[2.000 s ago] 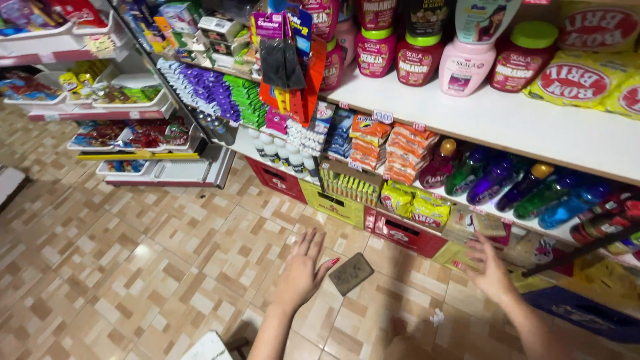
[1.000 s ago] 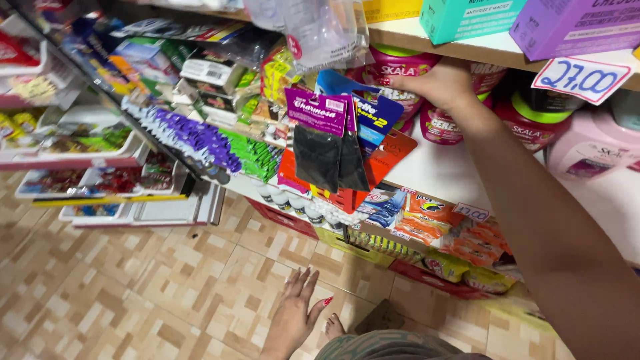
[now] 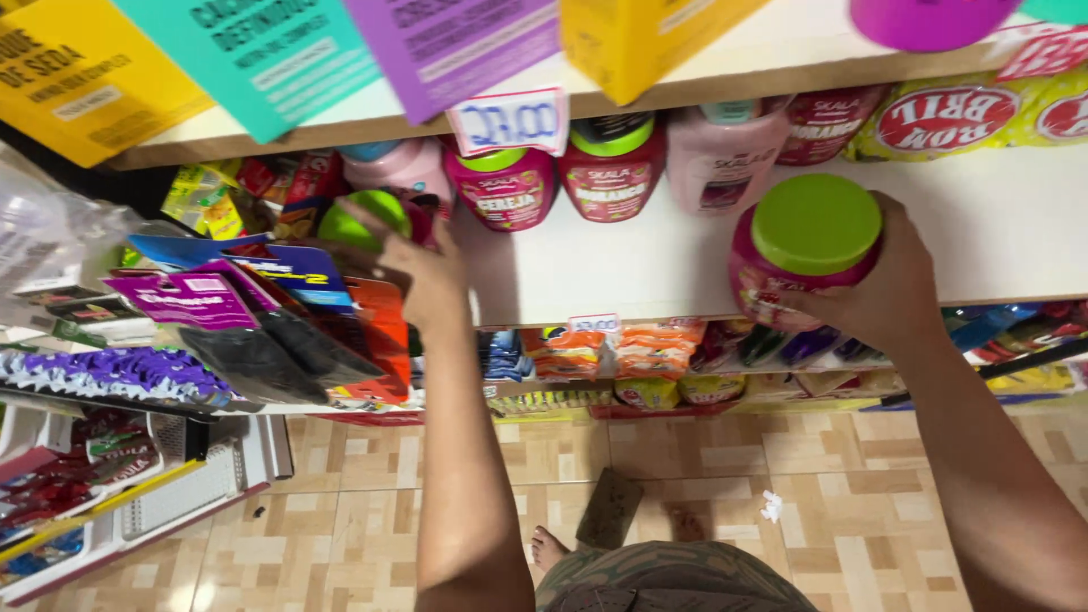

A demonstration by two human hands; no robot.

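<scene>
My right hand [image 3: 888, 285] grips a pink jar with a green lid [image 3: 818, 224] at the front of the white shelf [image 3: 595, 272]. My left hand [image 3: 425, 272] is at another green-lidded pink jar [image 3: 365, 219] near the left end of the shelf; its fingers lie over the jar's side, and hanging packets partly hide the contact. Between the hands, farther back, stand a cherry-coloured jar [image 3: 503, 191], a similar jar with a black and green lid [image 3: 610, 174] and a pale pink bottle [image 3: 722, 161].
Hanging packets [image 3: 280, 314] jut out beside my left forearm. Above, an upper shelf edge [image 3: 680, 95] bears boxes and a price card [image 3: 508, 121]. Yellow steel-wool packs [image 3: 943, 119] lie at the back right. Lower shelves hold orange packets [image 3: 565, 350]. A dark flat object [image 3: 609, 508] rests on the tiled floor.
One second ago my left hand hung low over the floor; it is now up at the left jar. My right hand has moved from the jars at the back to a jar at the shelf's front.
</scene>
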